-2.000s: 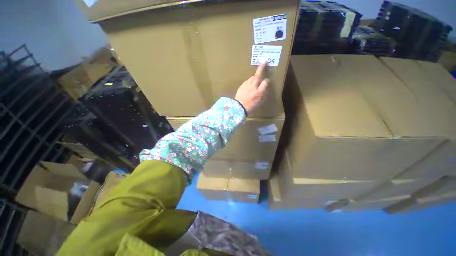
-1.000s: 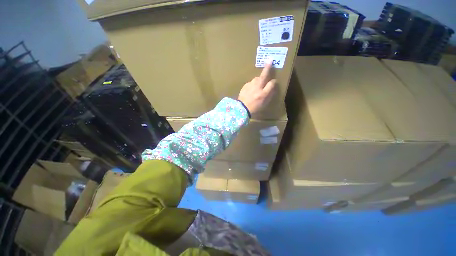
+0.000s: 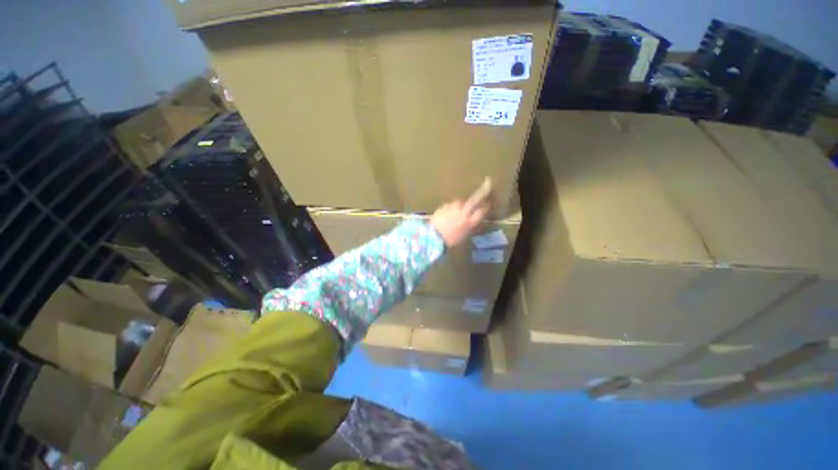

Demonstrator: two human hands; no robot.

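Note:
A large sealed carton [image 3: 432, 147] is near the top of a stack in front of me. Its upper right corner carries two white labels, the upper label [image 3: 502, 59] with a dark round mark and the lower label [image 3: 493, 106] with print. My left hand [image 3: 464, 218], bare and blurred, is over the carton's lower right part, below the labels, with a finger extended and holding nothing. Whether it touches the carton I cannot tell. My right hand is not in view.
Below are more labelled cartons [image 3: 418, 347]. Large cartons [image 3: 634, 184] stand to the right. Black stacked containers [image 3: 602, 60] are behind. At left are a black stack [image 3: 220, 197], dark metal bars [image 3: 41, 184] and open cartons [image 3: 87, 344]. The floor [image 3: 551, 431] is blue.
My left hand was pointing at the lower label. It has moved down, away from both labels, which now show uncovered. The cartons have not been moved.

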